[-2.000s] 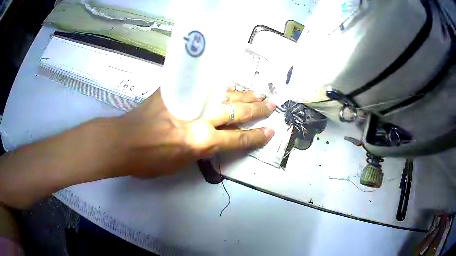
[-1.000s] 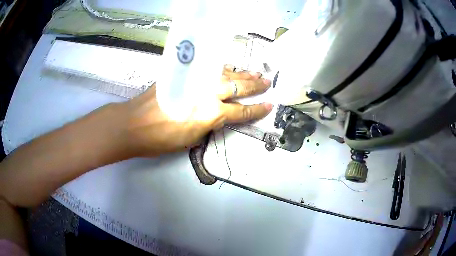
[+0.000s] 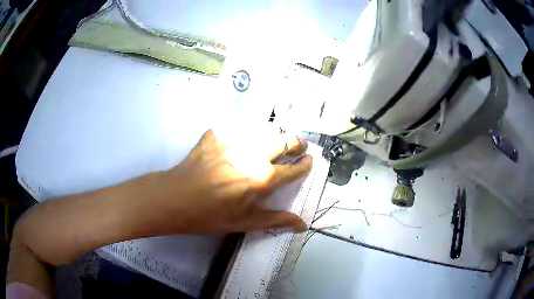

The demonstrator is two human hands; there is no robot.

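A pale strip with dashed lines along its edges (image 3: 266, 257) runs from near the presser foot (image 3: 332, 147) down past the table's near edge. A dark strip (image 3: 221, 266) shows along its left side. My left hand (image 3: 240, 190) lies on the pale strip just left of the foot, fingers apart and fingertips bent down, palm partly hidden by glare. The strip's far end under the fingers is washed out. My right hand is not in view.
The white sewing machine head (image 3: 404, 70) fills the upper right, with a ridged brass knob (image 3: 403, 195) below it. Black thread snips (image 3: 458, 225) lie to the right. Loose threads (image 3: 375, 215) lie on the table. An olive-green piece (image 3: 146, 49) lies at the far left.
The white strip with the dark strip behind the hand at the far left is gone from there. Strips now lie under my left hand towards the near edge. The hand has shifted slightly nearer.
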